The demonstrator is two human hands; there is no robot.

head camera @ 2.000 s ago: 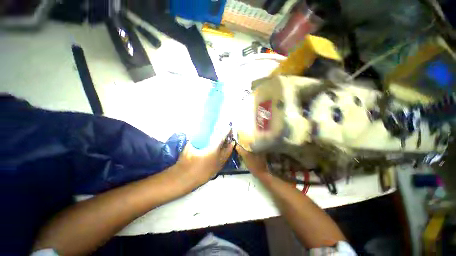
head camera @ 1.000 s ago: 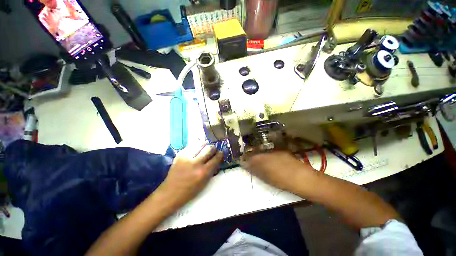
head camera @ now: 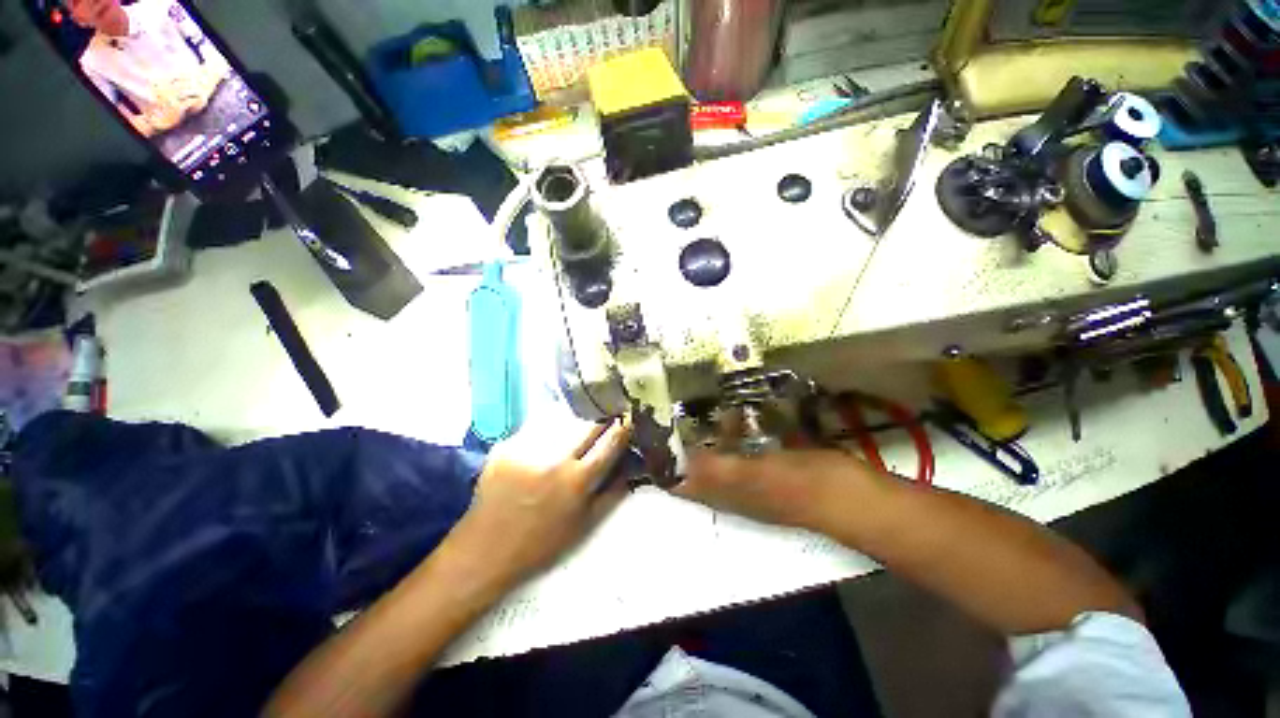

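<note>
A navy padded jacket (head camera: 267, 519) lies bunched left of the cream sewing machine (head camera: 800, 267). Its narrow end runs under my left hand (head camera: 541, 484), which is beside the needle area with fingers bent on the dark fabric. My right hand (head camera: 751, 481) is just right of the needle bar (head camera: 653, 407), its fingertips close to the needle area and partly hidden by machine parts. What my right fingers touch cannot be made out. The light-blue sewing lamp (head camera: 493, 358) glows left of the machine head.
Scissors with red loops (head camera: 920, 452) and a yellow-handled tool (head camera: 983, 400) lie under the arm, with orange-black pliers (head camera: 1225, 382) farther right. A lit phone (head camera: 169, 91) stands at the back left. A black strip (head camera: 295, 348) lies left of the lamp. Thread reels (head camera: 1109, 183) sit on the arm.
The view has shifted slightly since a second ago, after a larger swing earlier. Both hands stay at the needle area. The blue-lit fabric between them now shows less.
</note>
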